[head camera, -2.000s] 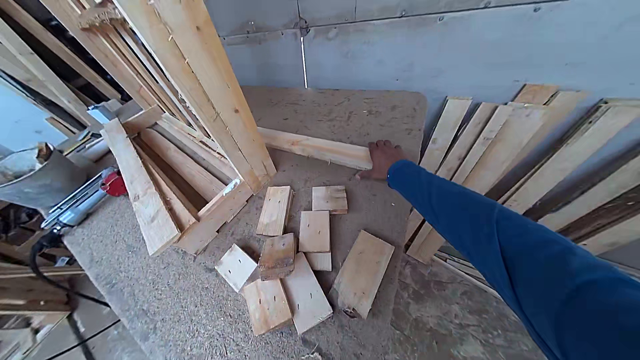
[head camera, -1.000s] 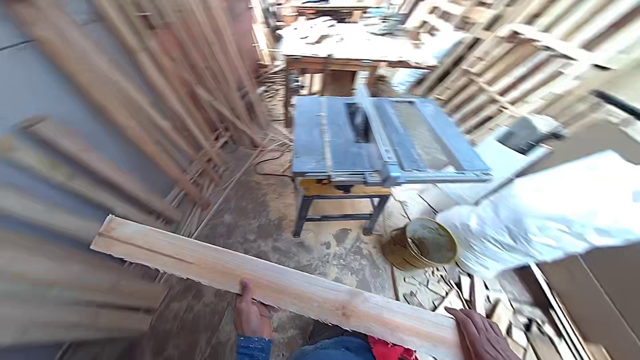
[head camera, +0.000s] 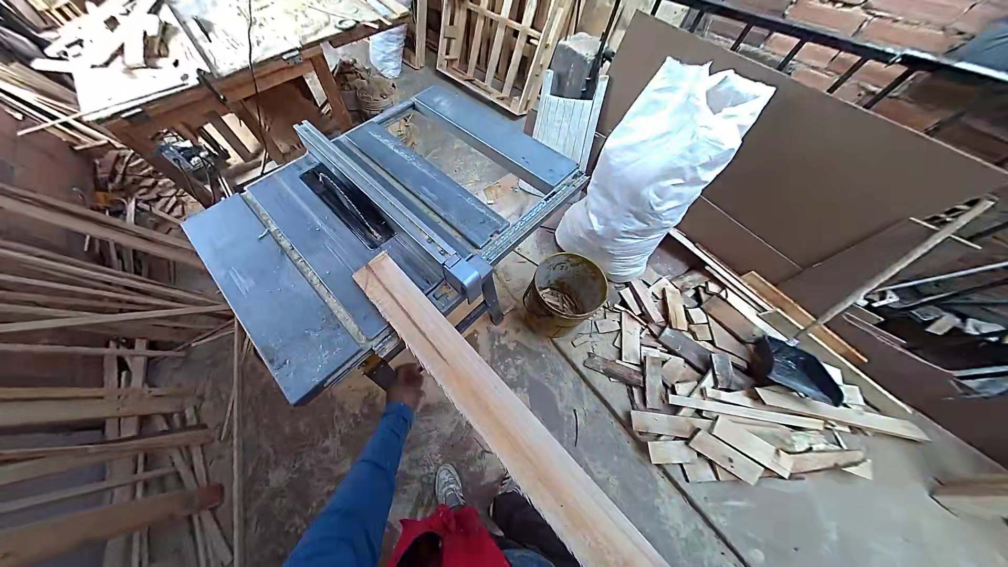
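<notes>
A long rough wooden board (head camera: 488, 394) rests its far end on the front edge of the table saw (head camera: 291, 268), left of the rip fence (head camera: 378, 201). The board slants down to the bottom edge of the view. The saw's blade slot (head camera: 346, 205) lies beyond the board's end. My left hand (head camera: 405, 386) is under the front edge of the saw, beside the board, at the yellow and black part by the switch area; its fingers are partly hidden. My right hand is out of view.
A metal bucket (head camera: 565, 295) with scraps and a tall white sack (head camera: 669, 165) stand right of the saw. Wood offcuts (head camera: 709, 386) and a black dustpan (head camera: 795, 370) cover the floor at right. Long boards (head camera: 102, 402) lean at left; a workbench (head camera: 228, 87) stands behind.
The view has turned strongly from the plywood bench to the saw. The board, held across in both hands one second ago, now has its far end on the saw; my left hand has left it.
</notes>
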